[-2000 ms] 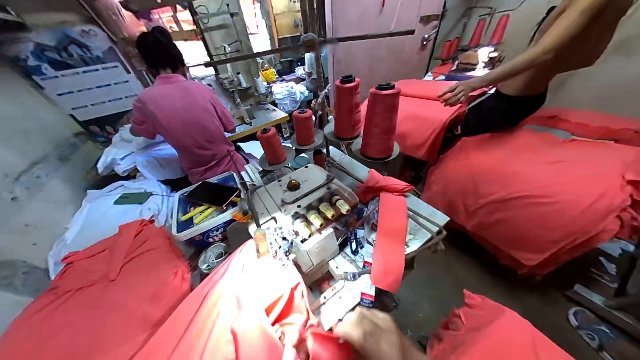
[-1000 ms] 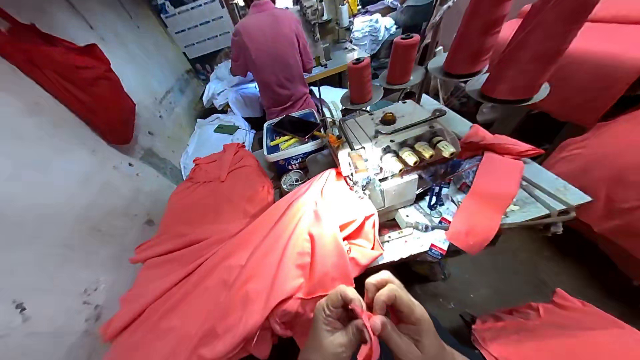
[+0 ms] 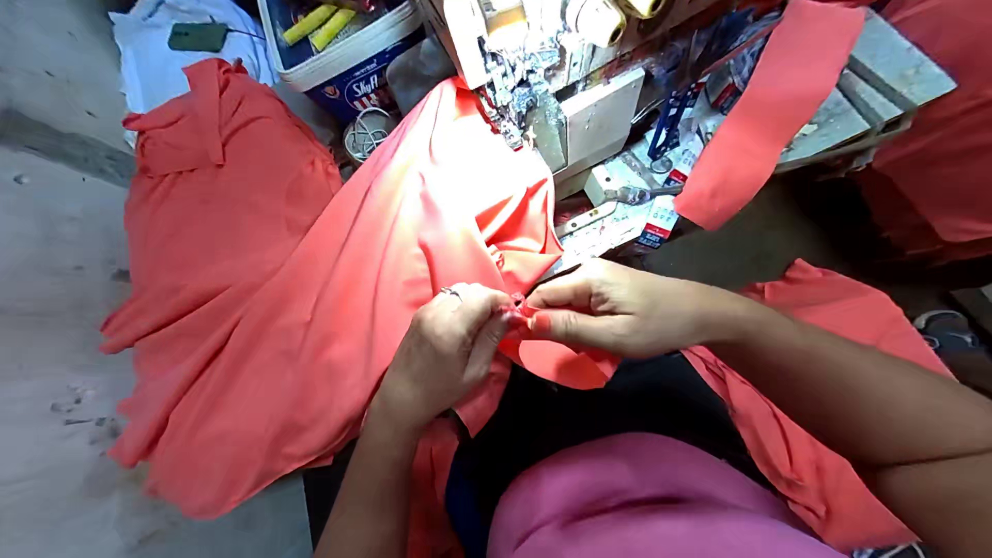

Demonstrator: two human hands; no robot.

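Note:
Coral fabric (image 3: 372, 287) runs from the overlock sewing machine (image 3: 535, 93) across the table and down to my lap. My left hand (image 3: 449, 341) wears a ring and pinches an edge of this fabric between thumb and fingers. Close against it, fingertips nearly touching, my right hand (image 3: 620, 310) pinches the same edge from the right. A loop of the cloth hangs below my fingers. The machine's needle area is partly hidden by glare and the fabric at its front.
Another coral garment (image 3: 232, 194) lies at the left. Behind are a white-rimmed tub (image 3: 341, 58) with yellow-handled items and a dark green phone (image 3: 198, 36) on white cloth. A coral strip (image 3: 775, 116) hangs over the table's right side. More coral cloth (image 3: 852, 310) lies at my right.
Two seconds ago one hand showed blurred at the fabric's lower edge; since one second ago both hands hold the cloth edge together. The view has tilted down and come closer.

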